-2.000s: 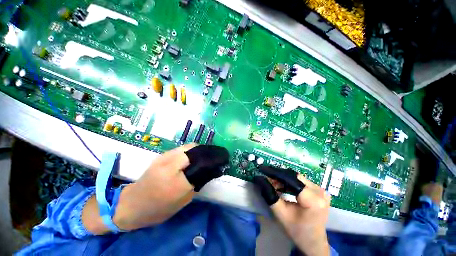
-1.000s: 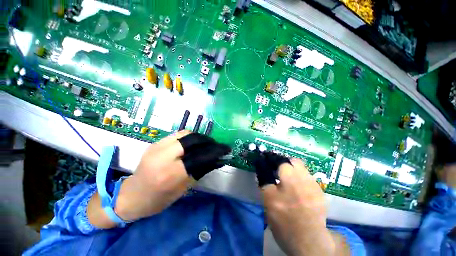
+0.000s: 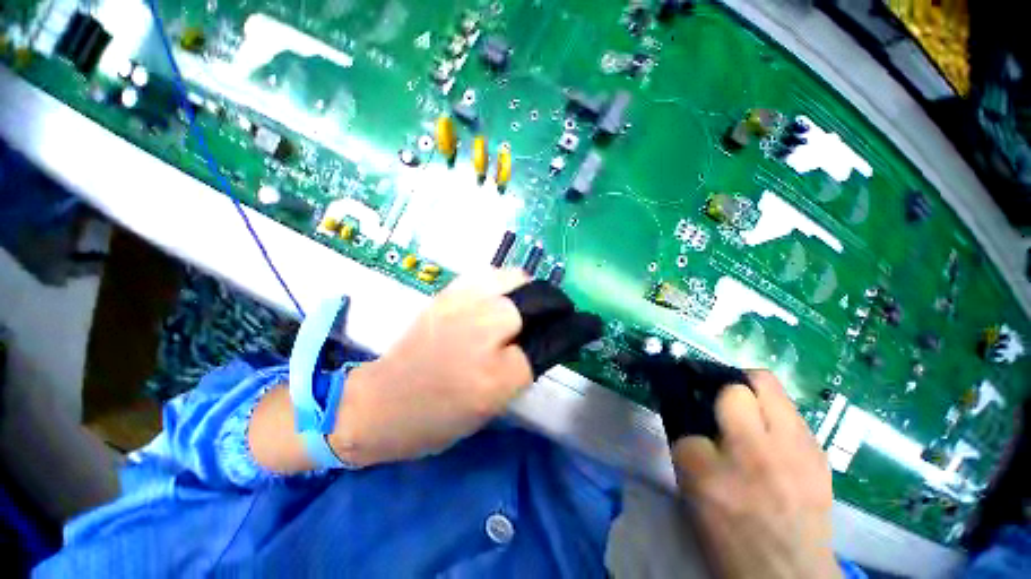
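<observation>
A large green printed circuit board lies across the view on a pale rail. My left hand, with black finger cots and a light blue wrist strap, is over the board's front edge, fingertips together. My right hand, also in black cots, is just right of it with its fingers bent down to the board beside small round pale-topped parts. The fingertips hide whatever they touch, so I cannot tell if either hand holds a part. Dark upright connectors stand behind my left fingers.
Yellow-orange components stand in a row on the board. A silver-white rail runs along the front edge. A thin blue cord crosses the board at left. A bin of yellow parts is at top right. Loose grey parts lie below left.
The view has shifted, so board and hands appear further right. The fingers of my right hand, spread apart two seconds ago, are now bunched over the board. My left hand stays at the front edge.
</observation>
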